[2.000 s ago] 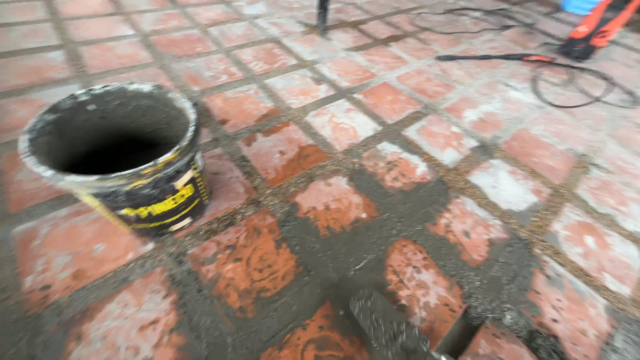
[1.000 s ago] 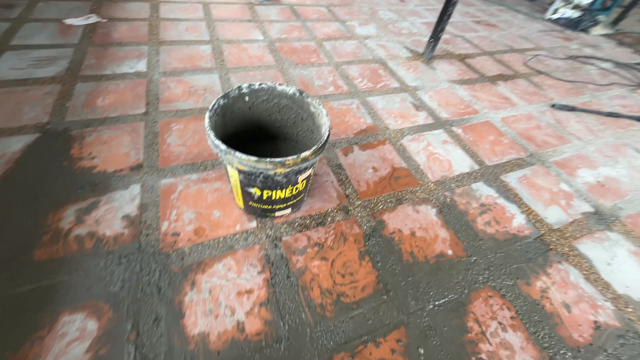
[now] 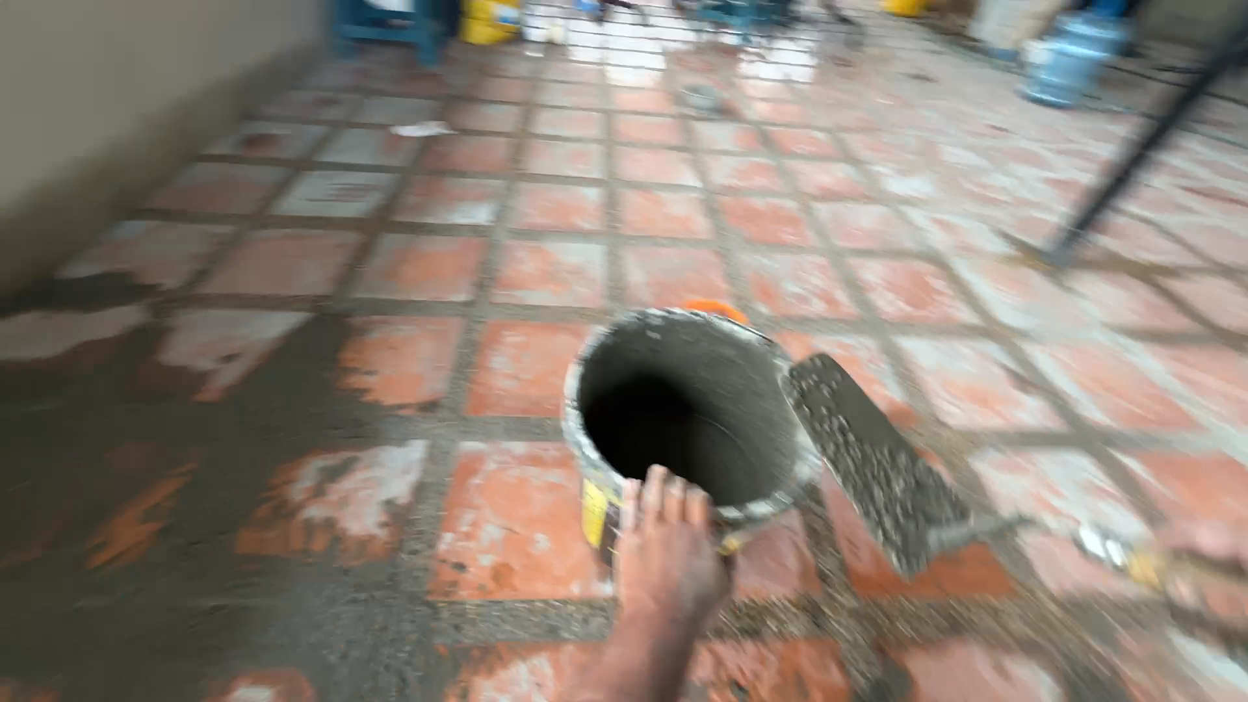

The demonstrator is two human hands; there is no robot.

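Observation:
A mortar-smeared plastic bucket [image 3: 694, 419] stands on the red clay tile floor [image 3: 526, 517], its inside dark toward the bottom. My left hand [image 3: 673, 546] grips the near rim, fingers hooked over the edge. At the right, my right hand [image 3: 1204, 565], blurred and partly cut off by the frame, holds the handle of a trowel [image 3: 877, 463]. Grey wet mortar coats the trowel's blade, whose tip is beside the bucket's right rim. Something orange [image 3: 717, 311] shows just behind the bucket. Wet grey mortar [image 3: 292, 575] covers tiles and joints at the left.
A wall [image 3: 127, 107] runs along the left. A dark slanted pole [image 3: 1131, 166] meets the floor at the right. Farther back are a blue piece of furniture [image 3: 385, 29], a yellow container [image 3: 489, 21], a blue water jug [image 3: 1077, 58] and a white scrap [image 3: 421, 129] on the tiles.
Both hands have come into view, the left on the bucket's rim and the right with the trowel. The view has swung left and up, showing the wall and the far floor.

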